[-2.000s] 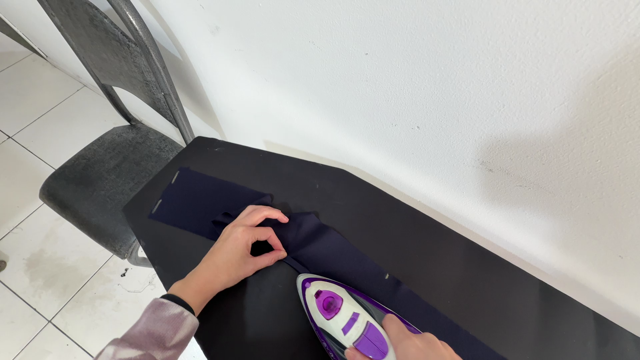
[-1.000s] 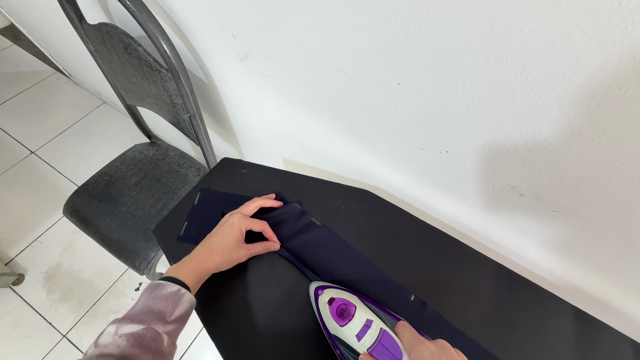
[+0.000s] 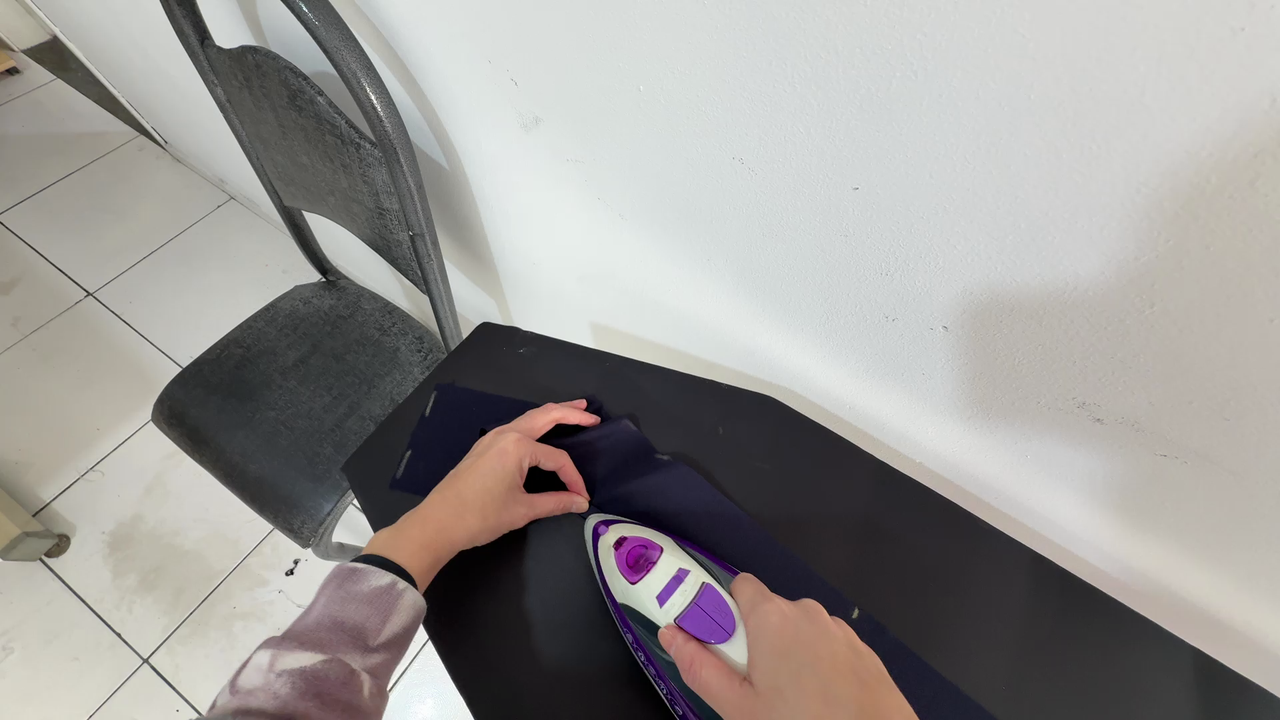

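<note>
A long dark navy fabric strip (image 3: pixel 690 500) with small pale marks at its edges lies across the black ironing surface (image 3: pixel 850 480). My left hand (image 3: pixel 510 470) pinches the strip's near edge between thumb and index finger, the other fingers resting towards its far edge. In my right hand (image 3: pixel 790 650) is the handle of a white and purple clothes iron (image 3: pixel 660 590). The iron's tip points up and left, right by my left thumb, and its body is over the near edge of the strip. Its soleplate is hidden.
A dark grey metal chair (image 3: pixel 300 400) stands at the left end of the ironing surface. A white wall (image 3: pixel 800 200) runs along the far side. Pale floor tiles (image 3: pixel 120 500) show at left, with part of a beige object with a caster (image 3: pixel 30 535) at the edge.
The iron's tip, apart from my left fingers a second ago, is now close against them. The fabric beside my left hand looks more raised and creased. The view has shifted somewhat.
</note>
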